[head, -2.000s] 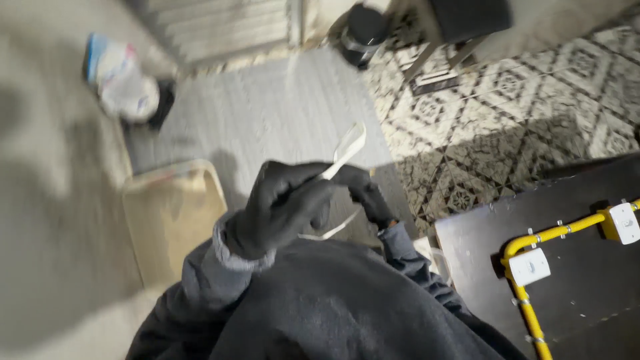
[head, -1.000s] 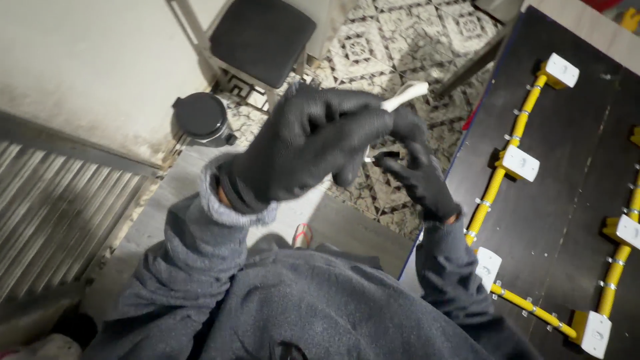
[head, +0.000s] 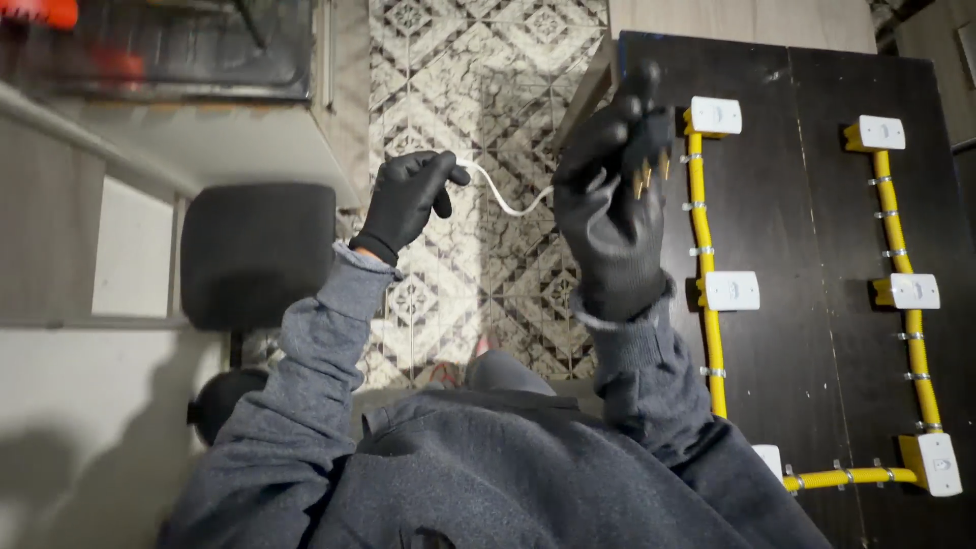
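Observation:
A black glove covers my left hand (head: pixel 412 198), its fingers pinching one end of a white cable (head: pixel 515 210). The cable sags in a curve across to my right hand (head: pixel 614 206), also in a black glove, where it passes out of sight behind the palm. Raised near the dark board's left edge, my right hand grips a black electrical plug (head: pixel 652 149) with brass pins pointing down. Whether the cable joins this plug is hidden by the fingers.
On the right lies a dark board (head: pixel 778 366) with yellow corrugated conduit (head: pixel 701 229), metal clips and several white socket plates (head: pixel 732 290). A black-seated stool (head: pixel 259 255) and a black bin (head: pixel 229 400) stand left. A sink (head: pixel 175 53) is at upper left; patterned tiles (head: pixel 435 91) cover the floor.
My hands, close together over the white piece before, are now apart with the white cable between them. The black plug now shows in my right hand. The view has turned toward the board.

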